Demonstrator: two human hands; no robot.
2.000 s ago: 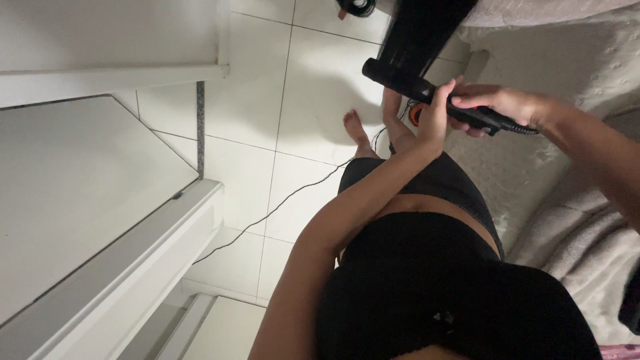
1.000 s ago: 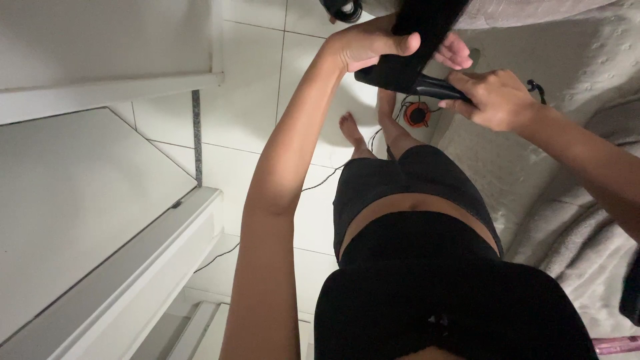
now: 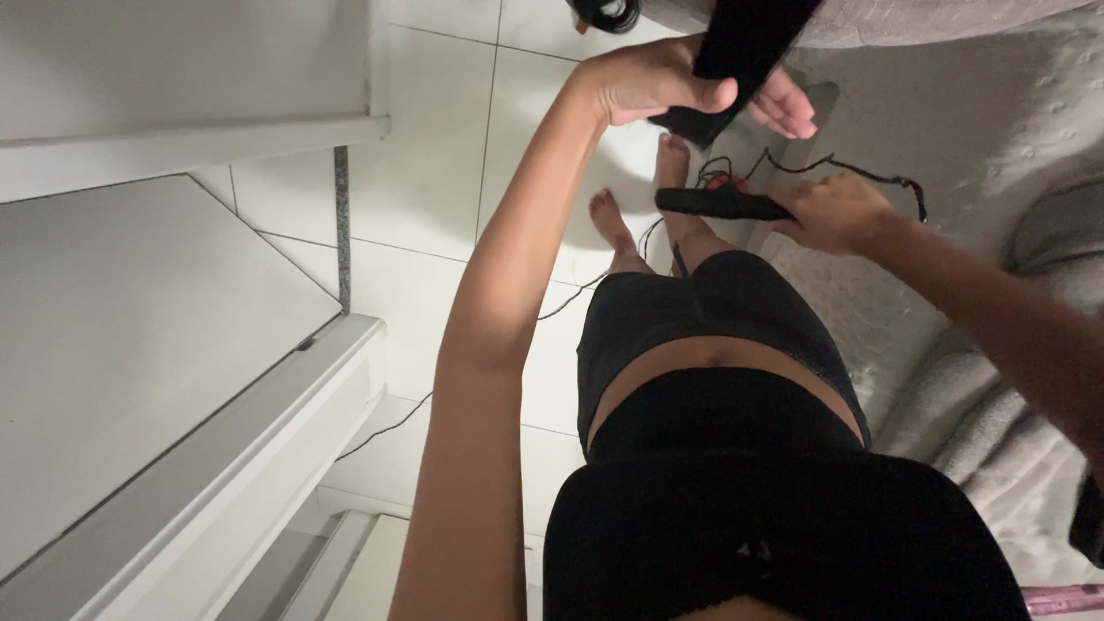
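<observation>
A straight lock of black hair (image 3: 755,39) hangs from the top edge and lies across my left hand (image 3: 681,86). The palm is under the hair, the thumb shows at the near side and the straightened fingers show beyond it. Just below, my right hand (image 3: 837,211) grips a black hair straightener (image 3: 720,204) by its handle end. The straightener points left, apart from the hair tips. Its plates cannot be made out. A black cord (image 3: 862,164) loops behind the right hand.
My bare feet (image 3: 608,216) stand on white floor tiles (image 3: 423,198), where a thin dark cable (image 3: 392,427) runs. White furniture (image 3: 155,336) with a raised edge fills the left. A pale textured bedding surface (image 3: 975,147) and a crumpled grey blanket (image 3: 957,405) lie at the right.
Two seconds ago both hands were on the straightener. My left hand has moved off it to the hair, and the straightener, close against the hair earlier, is now apart from it.
</observation>
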